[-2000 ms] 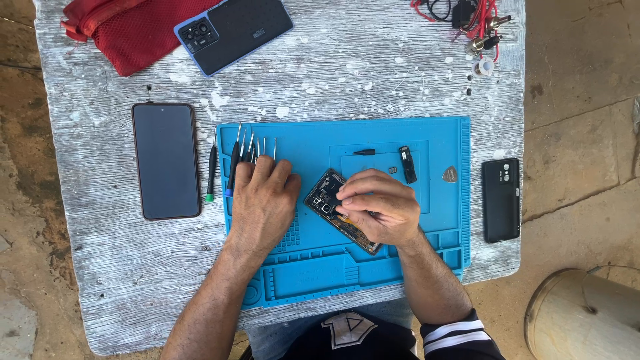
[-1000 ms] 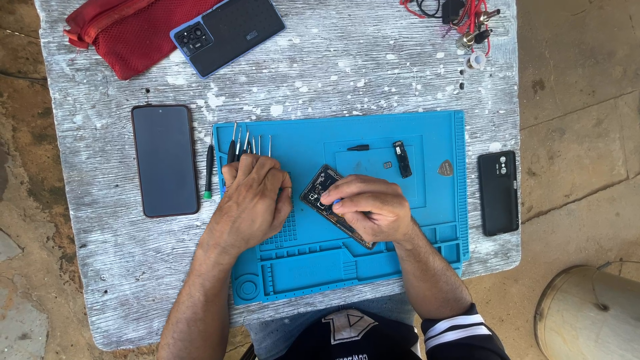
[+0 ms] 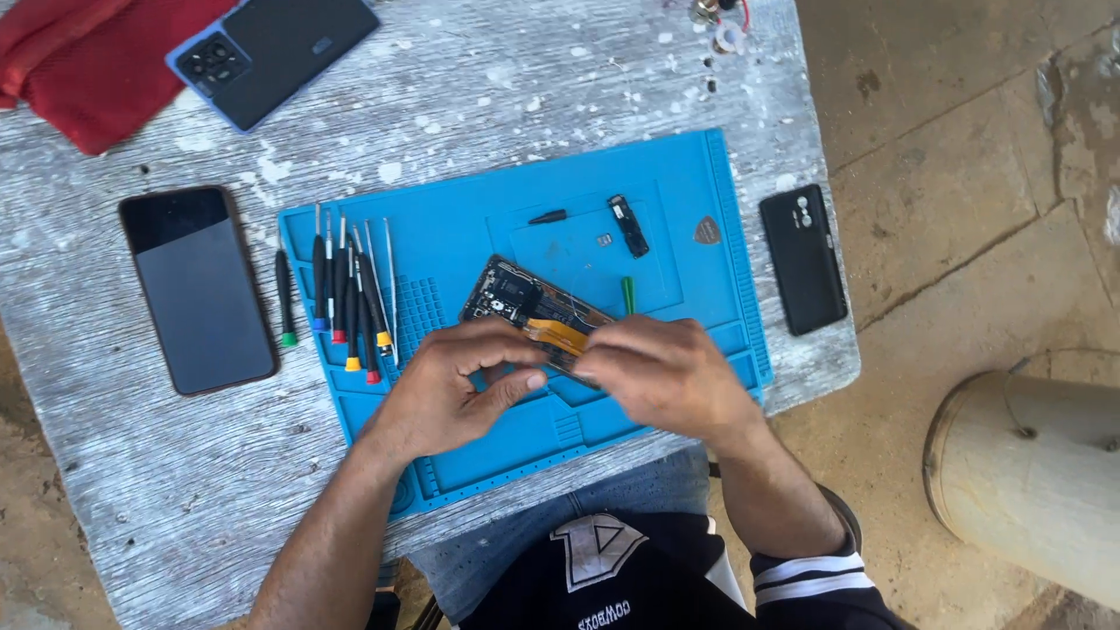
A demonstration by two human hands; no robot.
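Note:
An opened smartphone [image 3: 507,293] lies slanted on a blue silicone repair mat [image 3: 437,227], its inner parts and an orange flex cable [image 3: 557,334] exposed. At its lower left edge is my left hand [image 3: 464,376], thumb and index finger apart with nothing seen between them. Over the phone's lower right end bends my right hand [image 3: 665,372]; its fingertips are close to the flex cable, and whether they grip it is unclear. The green tip of a tool [image 3: 627,296] shows just above the right hand. Several precision screwdrivers [image 3: 352,306] lie side by side at the mat's left.
A second phone [image 3: 206,289] lies left of the mat, a blue-edged phone [image 3: 271,57] by a red cloth [image 3: 96,70] at upper left. On the mat are a black phone part [image 3: 627,226] and a guitar-pick-shaped opener [image 3: 706,230]. A black case [image 3: 803,258] lies right.
My left hand has left the screwdrivers and come to the opened phone. The orange flex cable is now in plain sight. The view has shifted and turned.

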